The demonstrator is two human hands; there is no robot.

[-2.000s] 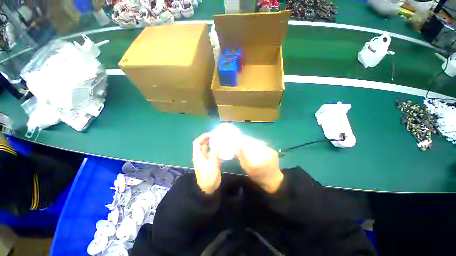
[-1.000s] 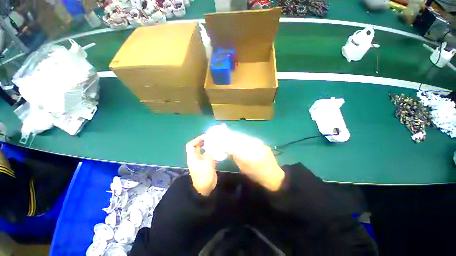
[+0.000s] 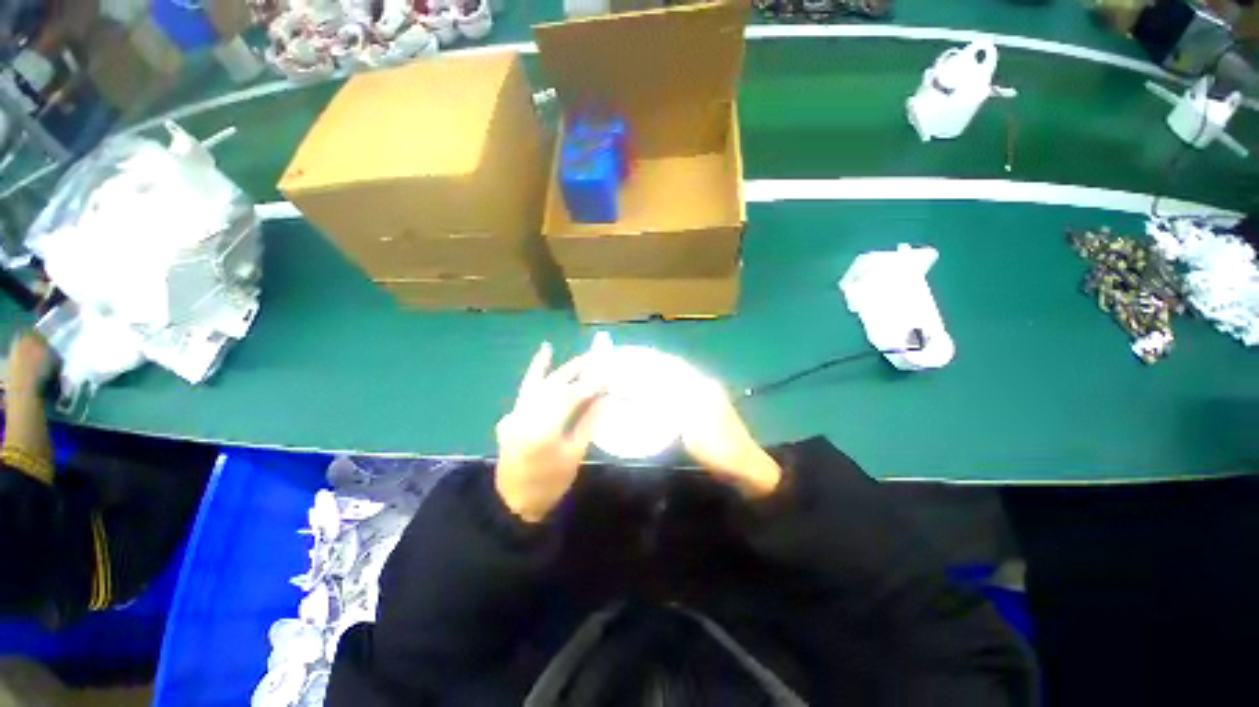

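Note:
A white housing [image 3: 638, 403] glares brightly between my hands above the bench's front edge; its detail is washed out. My left hand [image 3: 548, 431] is at its left side, fingers raised and partly spread, the fingertips at its upper left edge. My right hand [image 3: 729, 439] holds its right side, the fingers lost in the glare. A part-built white camera unit [image 3: 898, 307] lies on the bench to the right, its black cable [image 3: 815, 374] trailing toward my right hand. An open carton [image 3: 646, 256] behind my hands holds blue battery packs [image 3: 591, 171].
Closed cartons [image 3: 414, 173] stand left of the open one. A plastic bag of white parts [image 3: 145, 256] lies far left. A blue bin [image 3: 228, 553] of white parts is beside my lap. Small metal parts [image 3: 1129, 293] lie right. Another person's hand [image 3: 25, 394] shows at the left edge.
The view has shifted, so the bench things sit slightly higher and further left. My left fingers have lifted and spread, and the white glare looks wider. Another person's hand has appeared at the left.

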